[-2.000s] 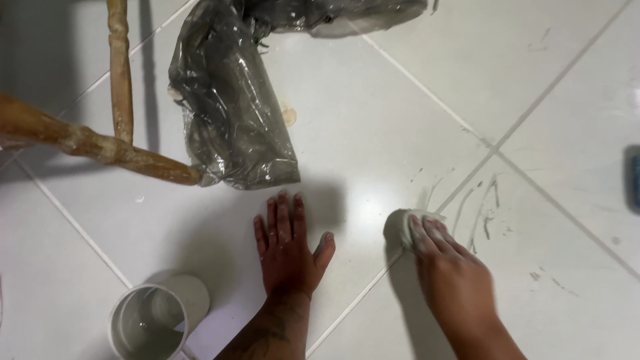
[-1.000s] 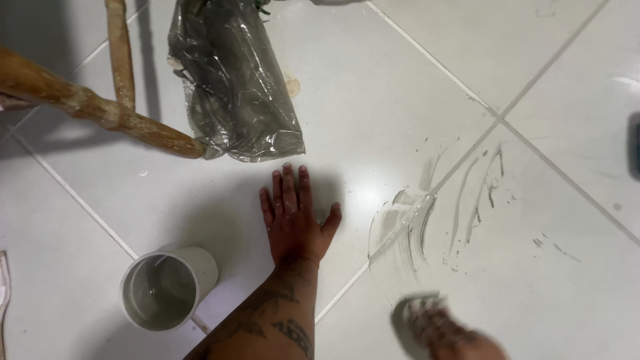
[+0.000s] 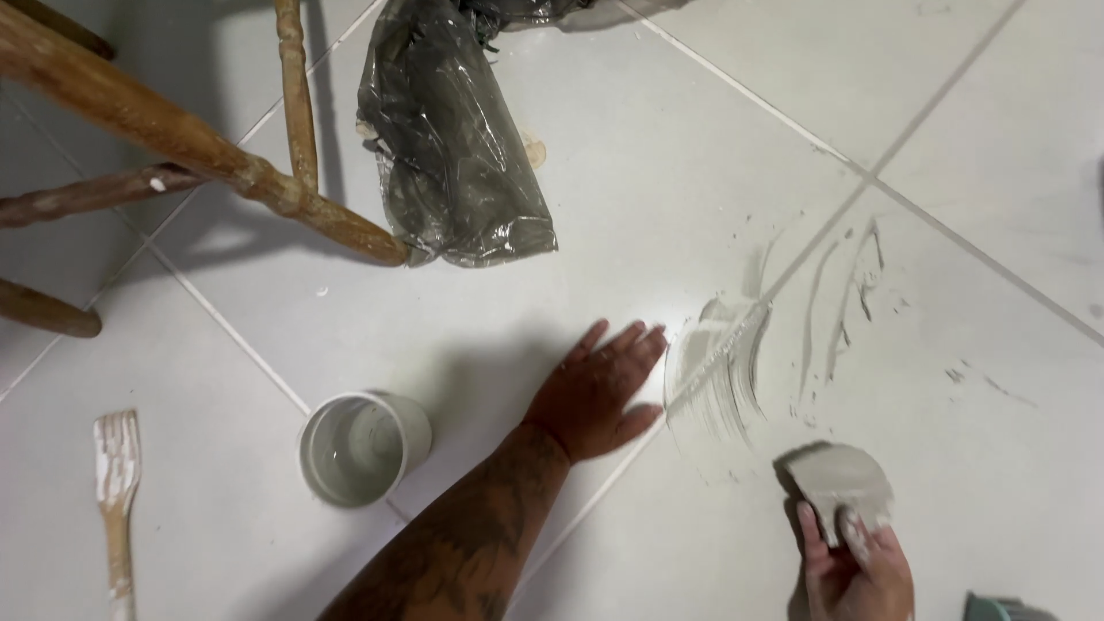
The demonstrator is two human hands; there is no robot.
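Observation:
My left hand (image 3: 599,392) lies palm down on the white tile floor, fingers apart, holding nothing. Just right of its fingertips, grey paste is smeared across a grout line (image 3: 724,358), with thinner streaks farther right. At the lower right, my right hand (image 3: 854,561) grips a flat, rounded piece coated in grey paste (image 3: 843,483); its material cannot be told. The thumb lies on the coated face. A white round container (image 3: 418,435) stands left of my left forearm, with what looks like some liquid inside.
A worn wooden chair's legs and rungs (image 3: 297,203) reach in from the upper left. Against one leg end lies a dark translucent plastic bag (image 3: 466,164). A paste-stained wooden fork (image 3: 119,517) lies at the lower left. A teal object (image 3: 1000,606) shows at the bottom right edge.
My left hand has moved right, away from the bag and toward the smear. My right hand has turned, so the coated face of its piece shows. The smear over the grout line has grown since the first frame.

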